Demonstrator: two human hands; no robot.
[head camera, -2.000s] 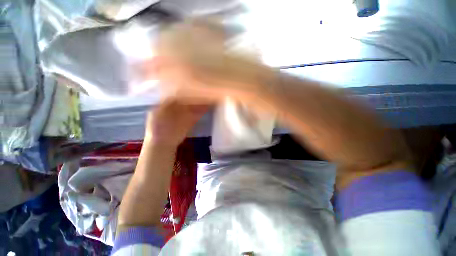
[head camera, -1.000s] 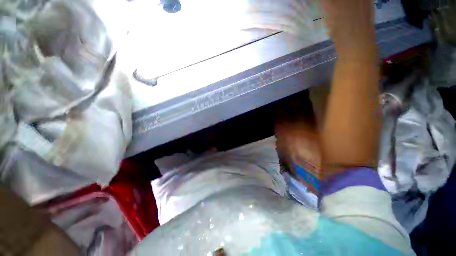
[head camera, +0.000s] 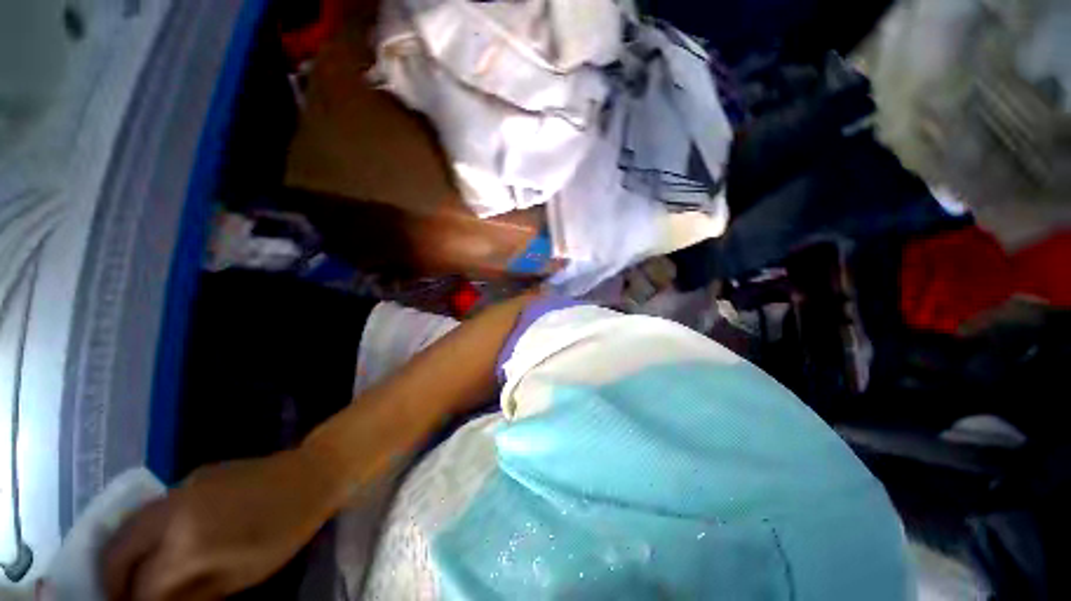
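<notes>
My right hand (head camera: 229, 534) is at the lower left, somewhat blurred, with its forearm reaching in from the purple cuff. Its fingers are closed on a small white cloth piece (head camera: 103, 522) at the table's front edge. The fingertips are partly hidden and close to the picture's lower edge. The white machine table (head camera: 41, 387) shows along the left side, its grey ruled edge running steeply. My left hand is not in view.
Crumpled white cloth (head camera: 505, 94) lies at the top centre on or beside a brown cardboard box (head camera: 364, 147). Red material (head camera: 981, 282) and a pale bundle (head camera: 975, 117) show at the right. White cloth also lies by my lap.
The view has swung far to the right, so the table edge now stands at the left. My right hand, earlier blurred over the table's far side, now holds white cloth at its front edge.
</notes>
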